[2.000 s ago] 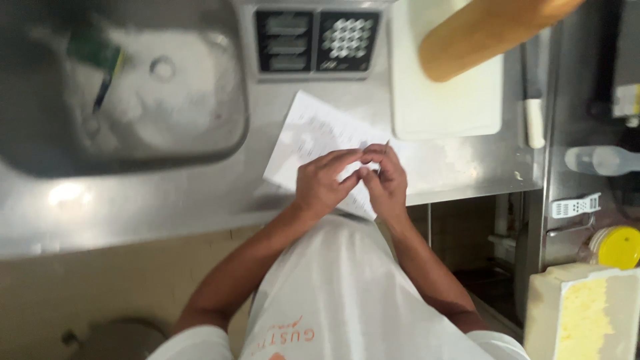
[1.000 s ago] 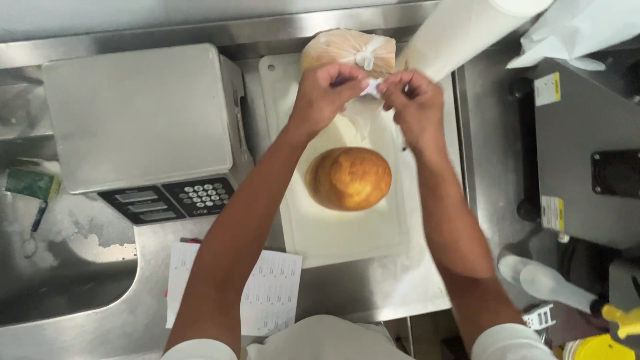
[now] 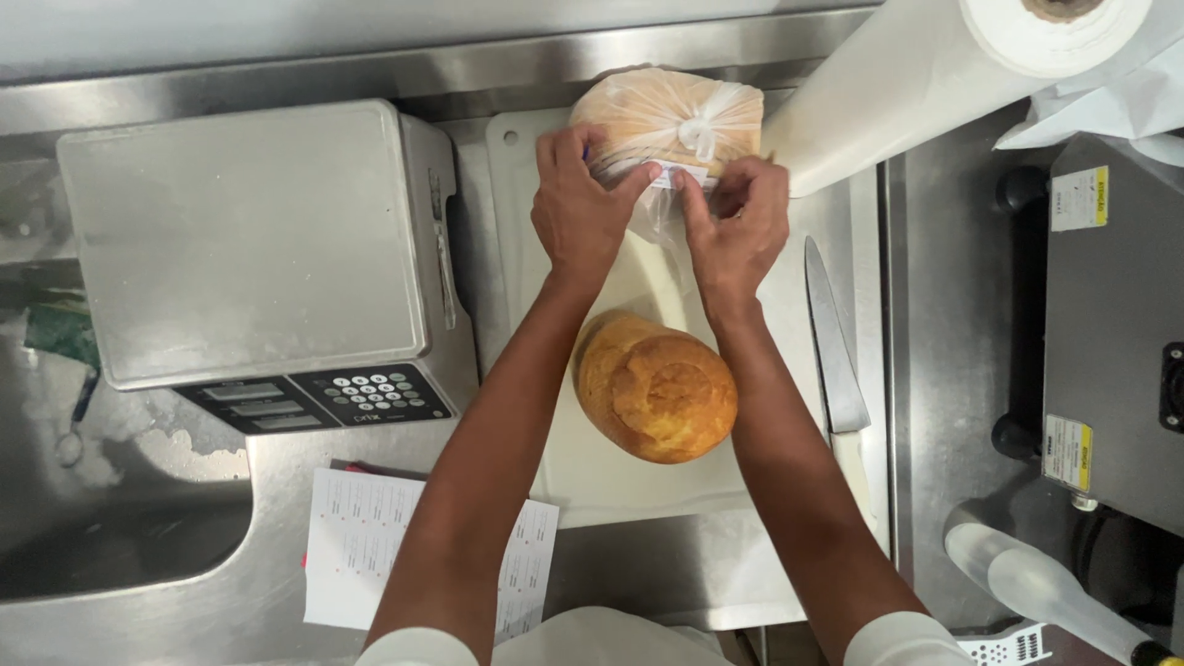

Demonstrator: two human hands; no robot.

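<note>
A knotted clear plastic bag of bread (image 3: 671, 116) lies at the far end of a white cutting board (image 3: 638, 490). At its near side my left hand (image 3: 585, 199) and my right hand (image 3: 737, 217) press a small white printed label (image 3: 675, 176) between their thumbs, against the plastic. Both hands hold the label's ends. An unwrapped loaf of bread (image 3: 659, 388) rests on the board between my forearms. Under my left forearm lies a sheet of printed labels (image 3: 356, 546), partly hidden.
A digital scale (image 3: 250, 240) stands at the left, beside a steel sink (image 3: 120, 536) holding a green sponge (image 3: 63, 331). Right of my right arm lies a knife (image 3: 837, 351). A large plastic roll (image 3: 888, 92), a grey machine (image 3: 1115, 314) and a clear bottle (image 3: 1036, 573) are farther right.
My hands have gone from above the label sheet to the bagged bread, and have lowered the small label onto the bag. The view has shifted greatly since the earliest frame.
</note>
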